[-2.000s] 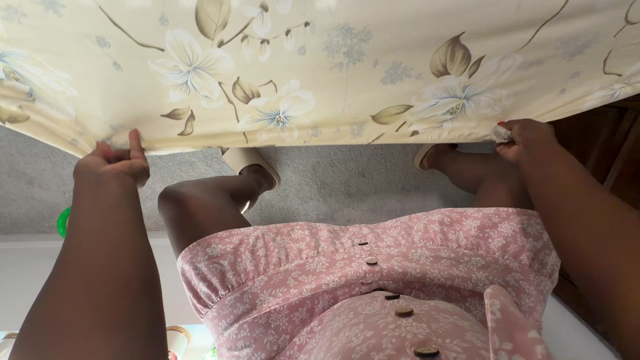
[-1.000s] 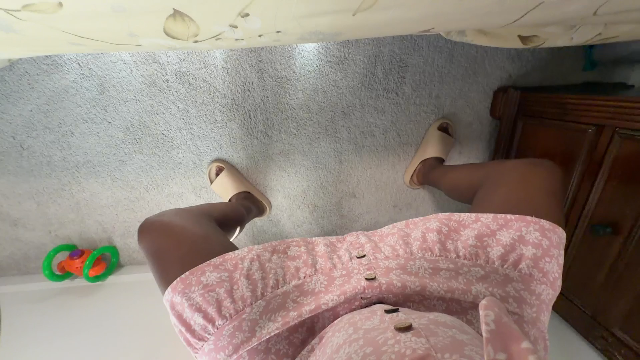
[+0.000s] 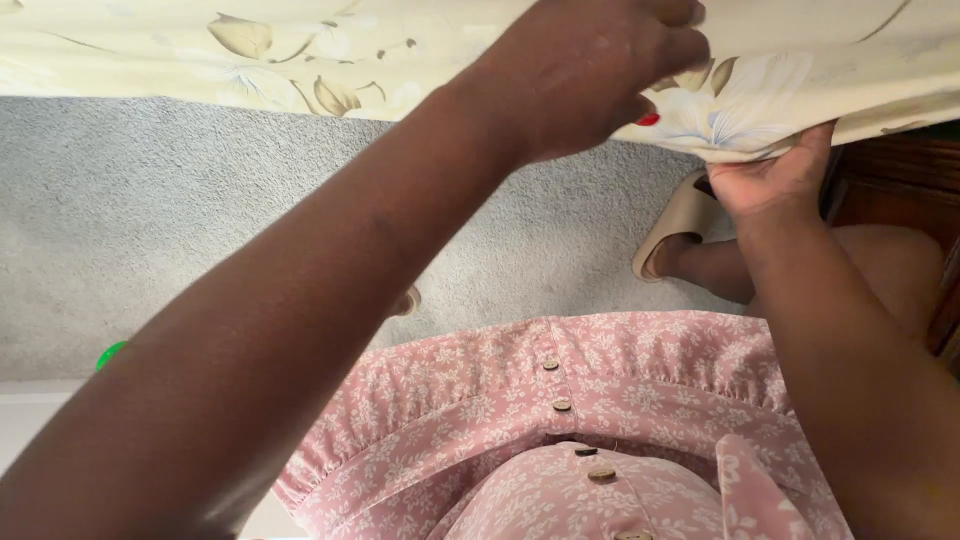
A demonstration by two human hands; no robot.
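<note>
A cream fabric sheet (image 3: 315, 52) printed with flowers and leaves spans the top of the view, its lower edge hanging over the carpet. My right hand (image 3: 776, 169) is at that edge on the right, palm up, with the fabric gripped between thumb and fingers; some fingers are hidden beneath it. My left hand (image 3: 600, 75) reaches across from the left and is over the sheet, just left of my right hand. Its fingers are bent, and whether they touch or hold the fabric cannot be told.
Grey carpet (image 3: 187, 195) lies below. A beige slide sandal (image 3: 675, 225) is on one foot. At the right stands a dark wooden cabinet (image 3: 877, 210), partly behind my arm and leg. Part of a green ring (image 3: 112, 354) shows at the left, beside a white surface (image 3: 37, 420).
One second ago neither hand was in view; now both are at the sheet's right part. Two seconds ago they held its edge far apart, my left hand at the left.
</note>
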